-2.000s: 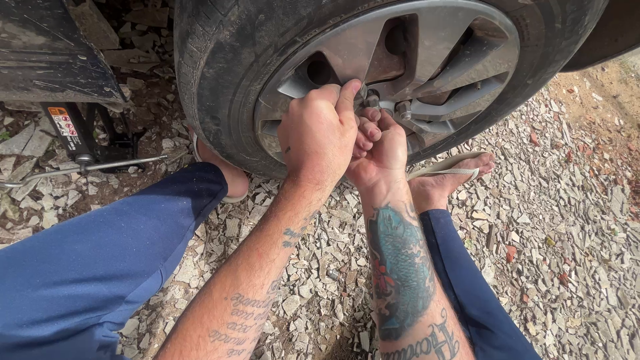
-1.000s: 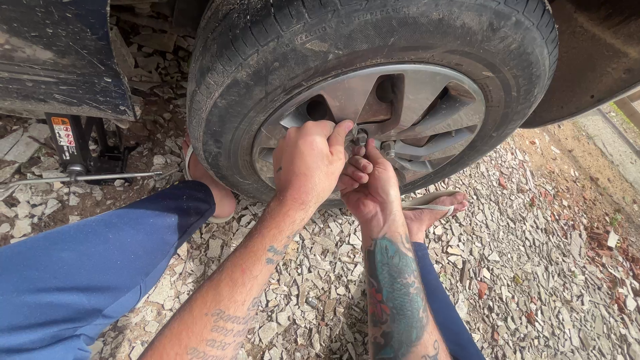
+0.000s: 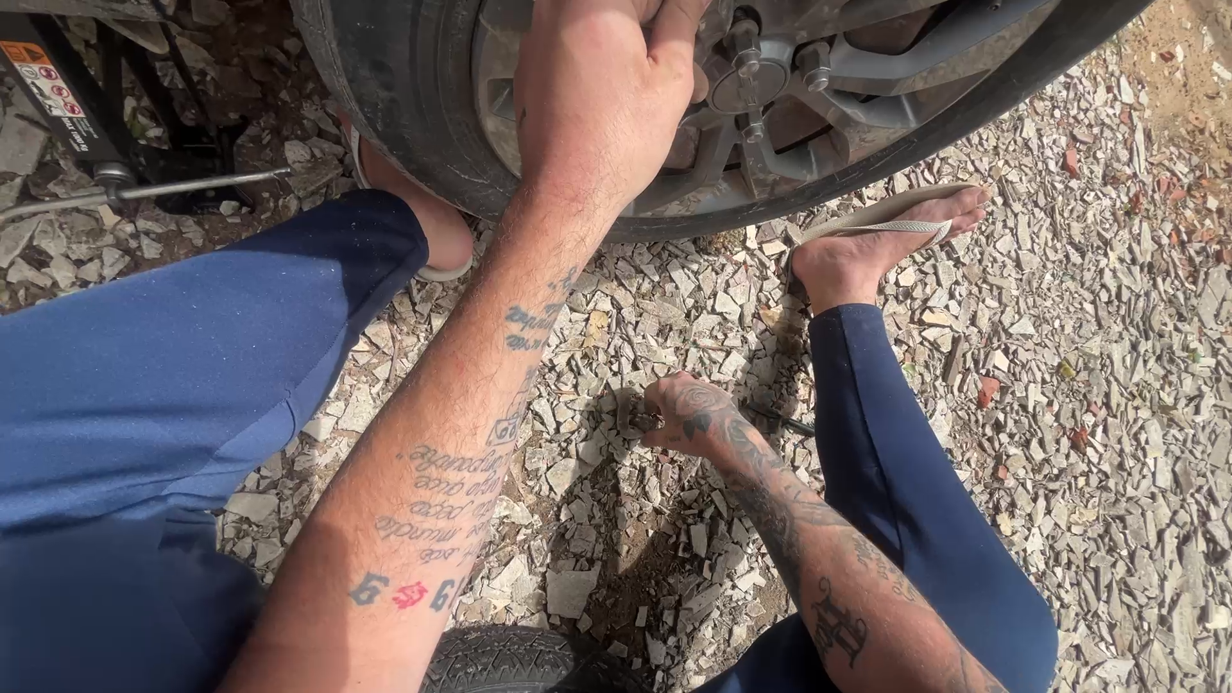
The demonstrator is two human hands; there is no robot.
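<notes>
My left hand (image 3: 606, 91) reaches up against the alloy wheel (image 3: 895, 72) of the car, beside its hub. Its fingertips are partly cut off by the top edge, so what they hold is not clear. Several wheel bolts, one of them a wheel bolt (image 3: 814, 65) right of the hub, stick out around the center cap (image 3: 749, 89). My right hand (image 3: 688, 414) is down at the gravel between my legs, fingers curled around or over something dark that I cannot make out. A dark rod-like tool (image 3: 782, 420) lies just right of that hand, partly behind my leg.
A black car jack (image 3: 72, 96) with warning labels stands at the upper left, a metal bar (image 3: 202, 186) across its lower part. Another tire (image 3: 525, 662) shows at the bottom edge. My sandalled feet are on either side of the wheel, on loose stone chips (image 3: 1107, 481).
My right hand has left the hub and dropped to the gravel. My left hand remains at the wheel. The view has tilted down, bringing the tire at the bottom edge into sight.
</notes>
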